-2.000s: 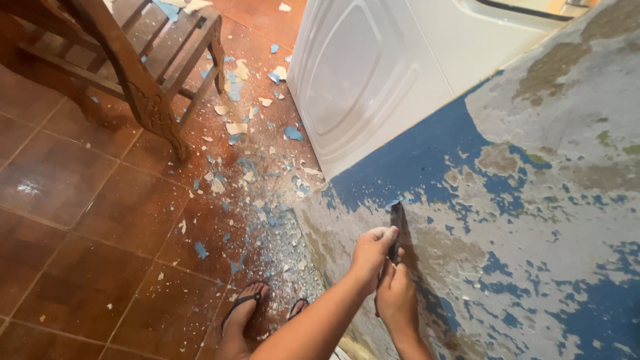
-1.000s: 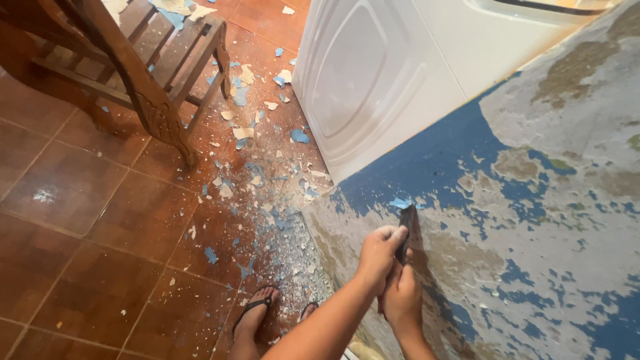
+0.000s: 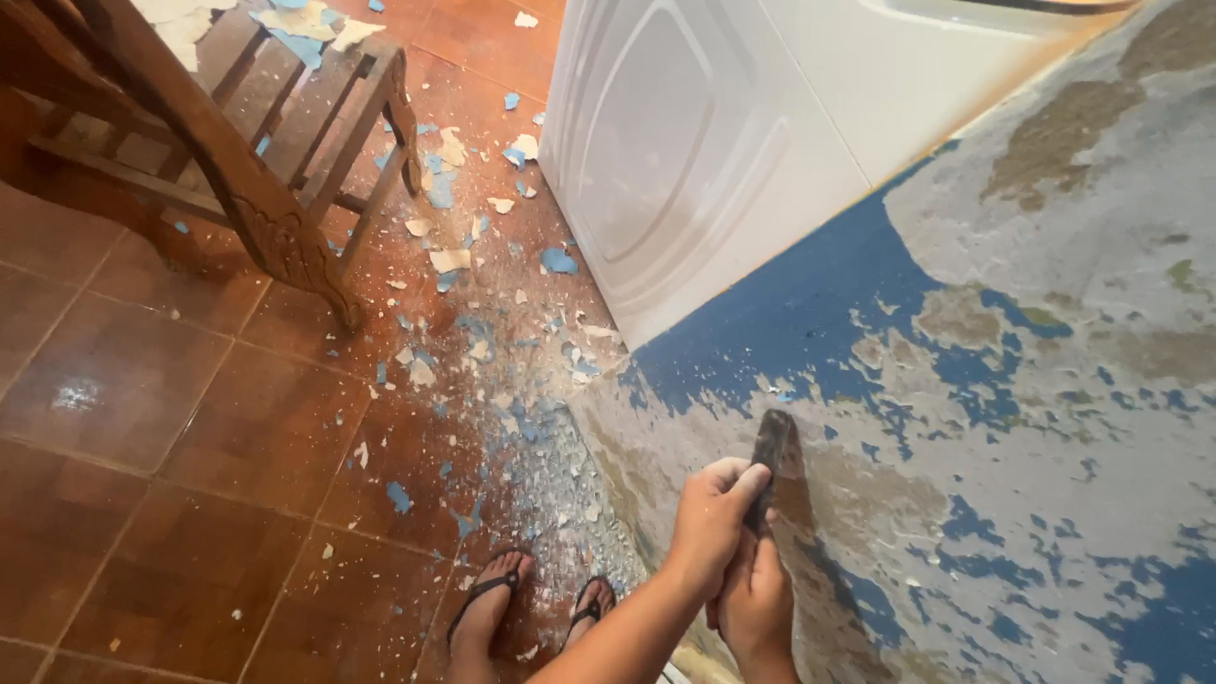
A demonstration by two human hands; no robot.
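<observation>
Both of my hands grip a dark, narrow scraper, one above the other, with its flat end pointing up toward the wall's blue paint. My left hand is the upper one, its thumb along the tool. Below it, my right hand closes around the lower part, which the fingers hide. The wall shows grey plaster, brown bare spots and patches of blue paint. Small loose flakes cling just above the scraper's tip.
A white appliance stands against the wall. A carved wooden chair at upper left bears paint flakes. Blue and cream chips and dust litter the brown tiled floor. My feet in black flip-flops stand near the wall's base.
The blue flake at the scraper's tip a second ago no longer shows there at that size. The scraper's end now sits slightly below the small flakes. Both hands keep their hold.
</observation>
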